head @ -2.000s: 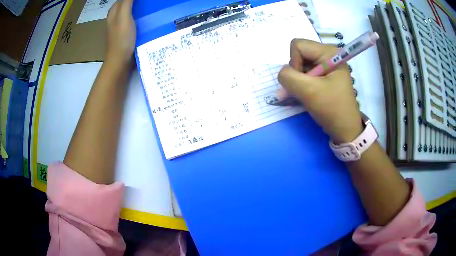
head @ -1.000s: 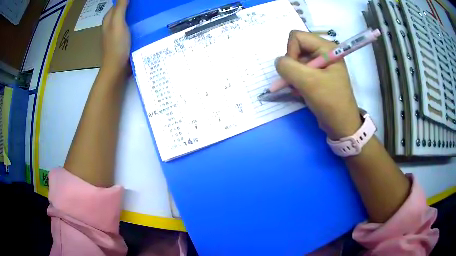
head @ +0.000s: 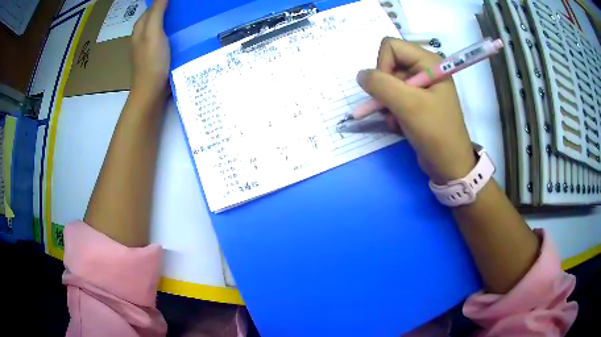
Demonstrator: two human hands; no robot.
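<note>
My right hand point(head: 422, 105) grips a slim pink and white pen point(head: 455, 62). The pen tip is at the ruled lines on the right side of a white printed record form point(head: 263, 118); whether it touches the paper cannot be told. The form lies in an open blue folder point(head: 349, 243) under a dark shiny lever clip point(head: 267, 26) at its top. My left hand point(head: 150, 49) rests along the folder's upper left edge, its fingertips cut off by the picture's top; whether it grips the edge is unclear.
Stacked white parts trays point(head: 547, 112) with small parts in their slots stand at the right. A brown cardboard sheet point(head: 99, 66) with a paper label point(head: 122, 18) lies at upper left. A blue bin point(head: 26, 171) is at the far left. Yellow tape point(head: 198, 290) marks the bench edge.
My right hand and the pen have moved slightly left and up over the form. The folder and my left hand have shifted slightly left in the picture. Small dark marks show near the pen tip.
</note>
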